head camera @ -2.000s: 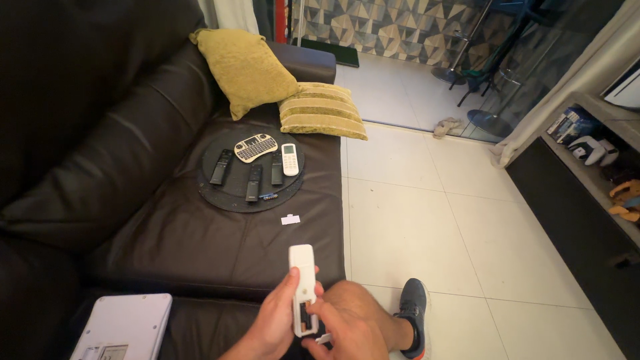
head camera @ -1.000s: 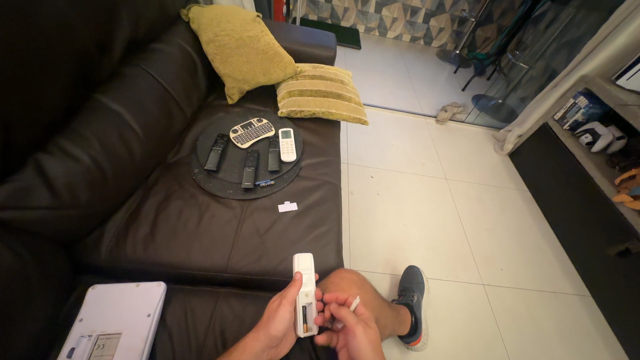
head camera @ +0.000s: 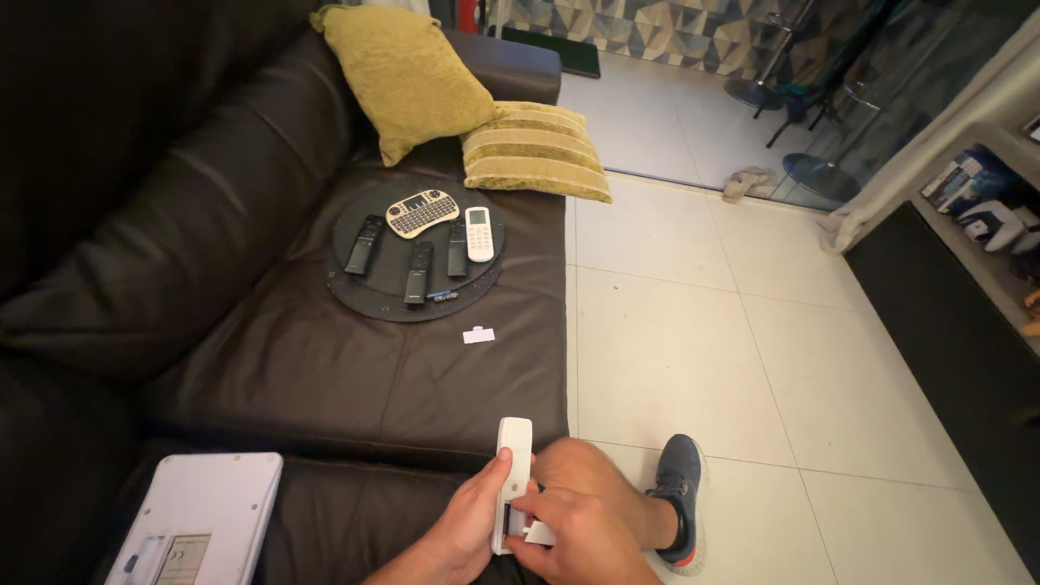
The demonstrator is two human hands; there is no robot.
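Observation:
My left hand [head camera: 471, 516] holds a white remote control [head camera: 514, 459] with its back towards me and its battery compartment uncovered. A dark battery [head camera: 507, 518] shows inside the compartment. My right hand [head camera: 573, 528] has its thumb and fingertips at that compartment and also holds a small white battery cover [head camera: 539, 533]. A second small white cover [head camera: 478, 335] lies on the sofa seat. Beyond it, a round dark tray [head camera: 357, 305] bears black remotes [head camera: 418, 272], a white remote [head camera: 479, 234], a mini keyboard [head camera: 423, 213] and small batteries [head camera: 443, 296].
A white device [head camera: 215, 496] lies on the dark leather sofa [head camera: 325, 366] at lower left, its underside compartment exposed. Yellow cushions [head camera: 414, 77] rest by the sofa arm. My leg and a grey shoe [head camera: 681, 496] are on the right; a shelf unit [head camera: 959, 284] stands farther right.
My right hand, with the small white cover, was slightly apart from the remote one second ago; its fingers are now at the battery compartment. My left hand has kept its hold on the remote.

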